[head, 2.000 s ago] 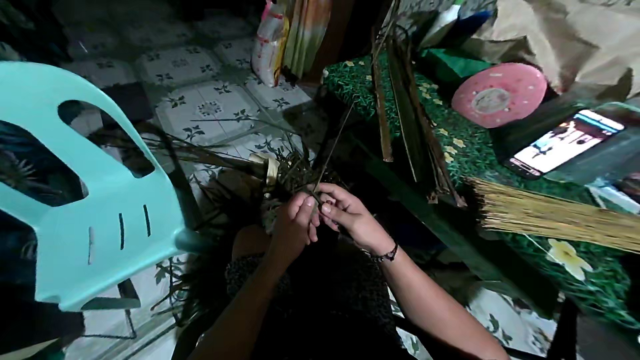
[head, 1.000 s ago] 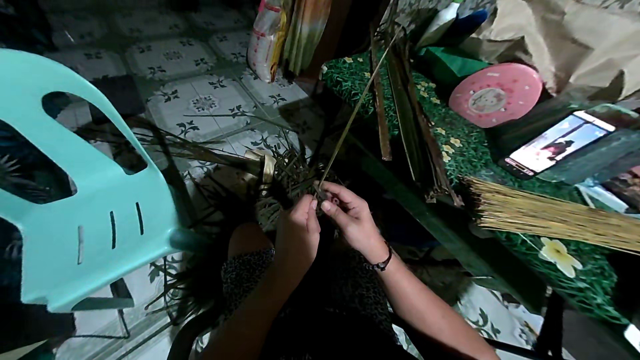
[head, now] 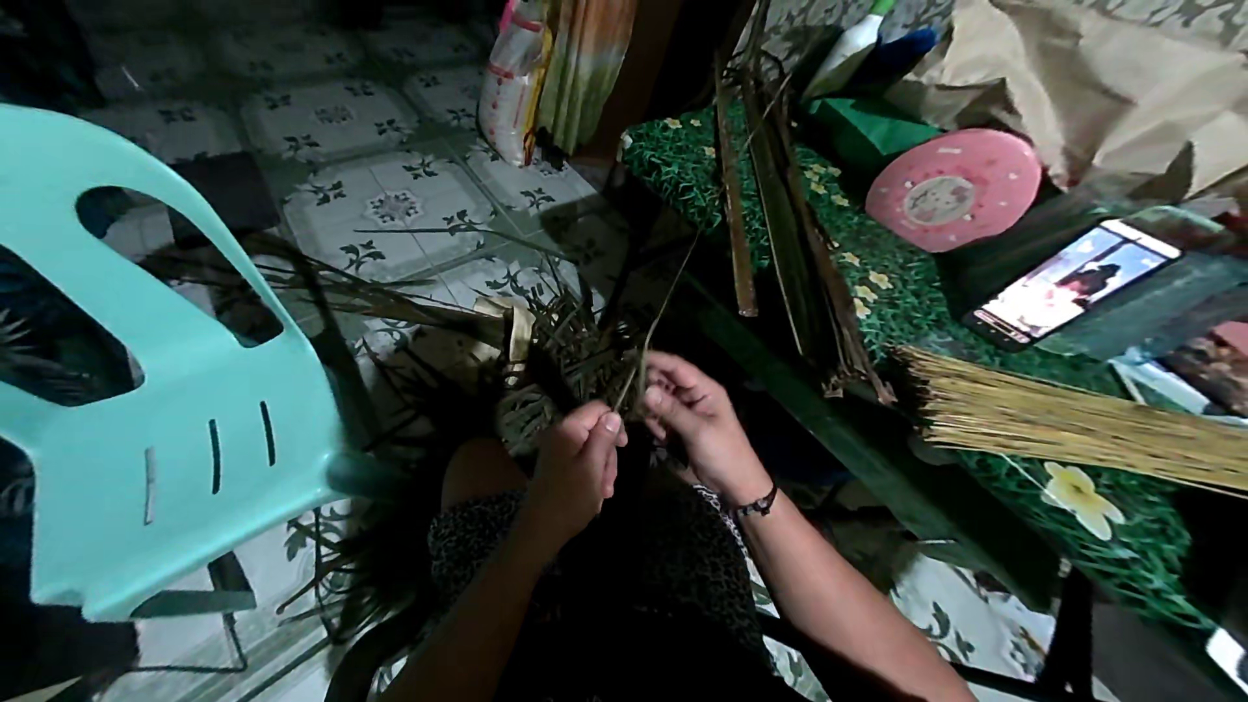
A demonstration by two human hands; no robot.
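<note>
Over my lap, my left hand [head: 583, 456] is closed on the lower end of a thin palm leaf strip [head: 655, 317], which rises toward the table edge. Close beside it on the right, my right hand [head: 697, 419] has its fingers curled near the strip; whether they grip it is unclear. A dark band circles that wrist. Just beyond both hands lies a tangled heap of leaf strips [head: 575, 336]. On the table at the right rest a bundle of thin yellowish midribs [head: 1063, 414] and several long brown leaf pieces [head: 780, 214].
A mint-green plastic chair [head: 166, 390] stands at the left. The table [head: 848, 468] has a grass-patterned cover and holds a pink round object [head: 955, 190], a lit phone [head: 1077, 283] and crumpled brown paper [head: 1102, 88]. A printed sack [head: 512, 83] stands on the tiled floor.
The strip stood long and straight from between my touching fingertips a second ago; now it looks thinner and bent, and my right hand has come apart from my left, its fingers more spread.
</note>
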